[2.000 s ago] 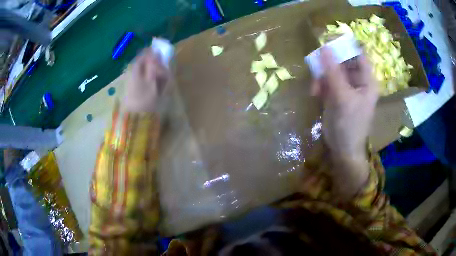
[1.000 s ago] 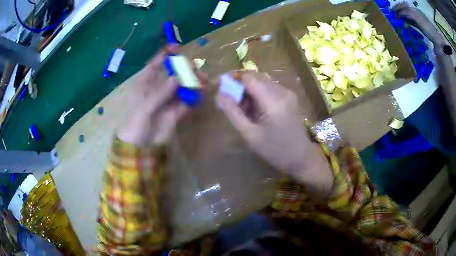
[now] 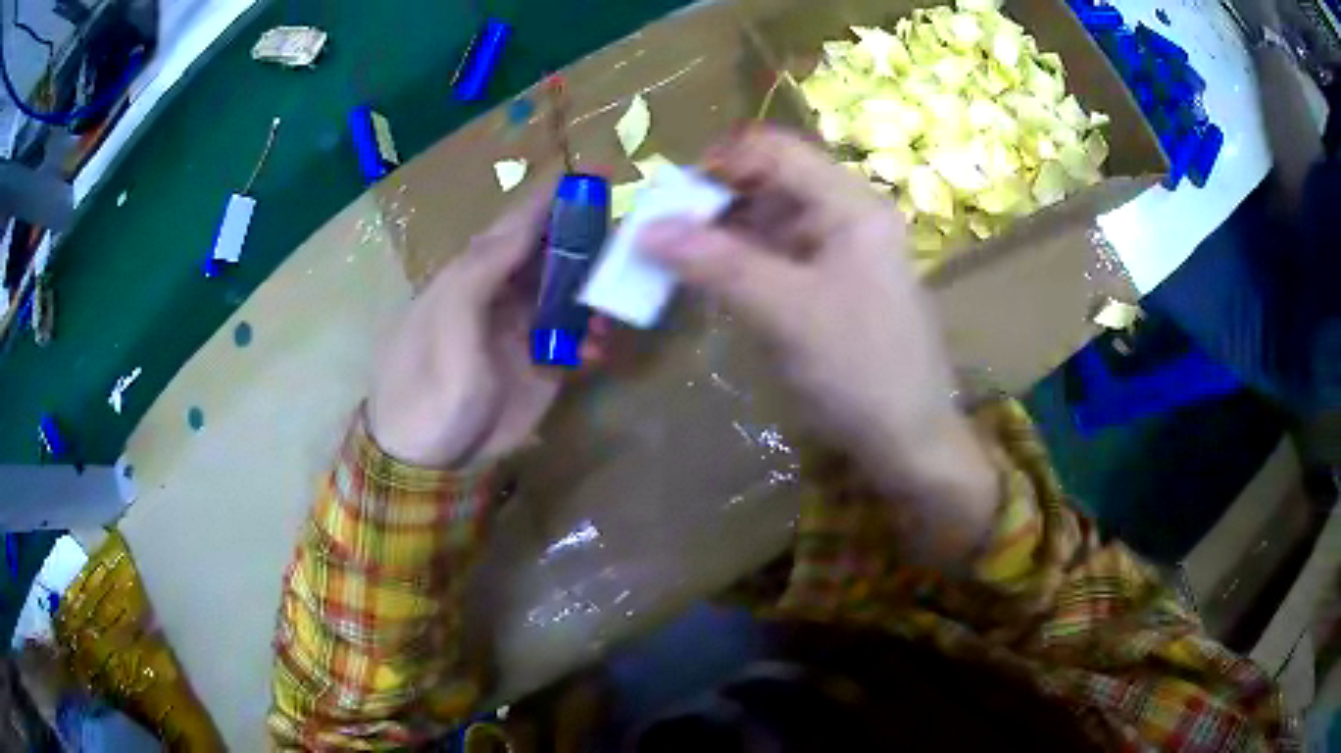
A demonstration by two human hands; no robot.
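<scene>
A shiny blue battery cell [image 3: 569, 272] stands lengthwise in my left hand [image 3: 456, 346], with thin reddish leads at its far end. My left fingers are around its left side and partly hidden behind it. My right hand [image 3: 824, 280] pinches a white cut piece [image 3: 647, 250] between thumb and fingers, close beside the cell's right side and partly overlapping its edge in view. I cannot tell if the piece touches the cell. A few pale yellow pads [image 3: 633, 125] lie on the brown cardboard mat [image 3: 294, 441] beyond my hands.
An open cardboard tray [image 3: 1140, 125] full of pale yellow pads is at the far right, with many blue cells [image 3: 1162, 88] beyond it. Several cells lie on the green surface [image 3: 316, 133], one with a white piece [image 3: 233, 231]. A gold sheet [image 3: 125, 633] is at the lower left.
The cell in my left hand now shows a dark blue side instead of a pale strip. My right hand holds the white piece closer to it. Cells on the green surface have shifted left in view.
</scene>
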